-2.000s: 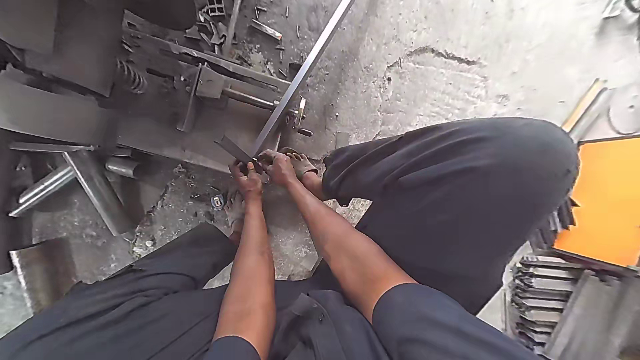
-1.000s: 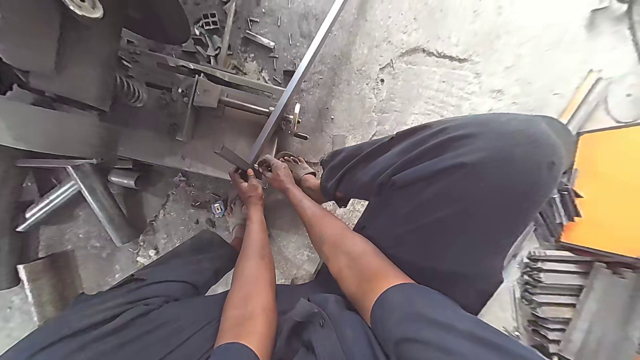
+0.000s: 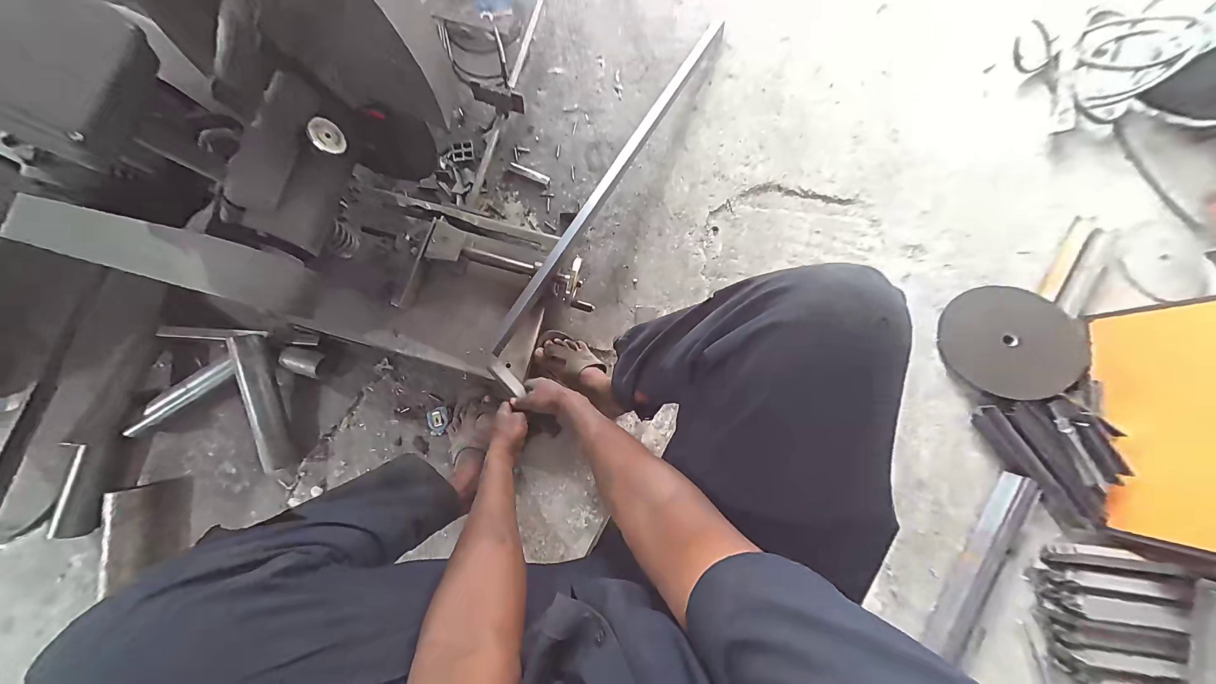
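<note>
My left hand [image 3: 508, 426] and my right hand [image 3: 543, 399] meet at the near end of a short metal piece [image 3: 507, 378], the fingers of both closed on it. This piece lies at the edge of the saw's flat metal base [image 3: 446, 323]. A long, thin metal bar [image 3: 617, 171] slants from beside it up and to the right, past the screw vise [image 3: 499, 260] with its crank handle [image 3: 576, 283]. Neither hand touches the long bar. My fingertips are small and partly hidden, so the exact grip is hard to see.
A cut-off saw [image 3: 285, 161] stands at upper left. Metal tube offcuts [image 3: 256, 399] lie left of my feet, near a tape measure [image 3: 438, 420]. On the right are an abrasive disc [image 3: 1013, 342], dark metal pieces [image 3: 1035, 456], an orange panel [image 3: 1154, 418] and stacked bars [image 3: 1111, 608].
The short piece, dark and angled up-left from my hands before, now shows a lighter face near the base's edge. My hands remain together near the lower end of the long bar.
</note>
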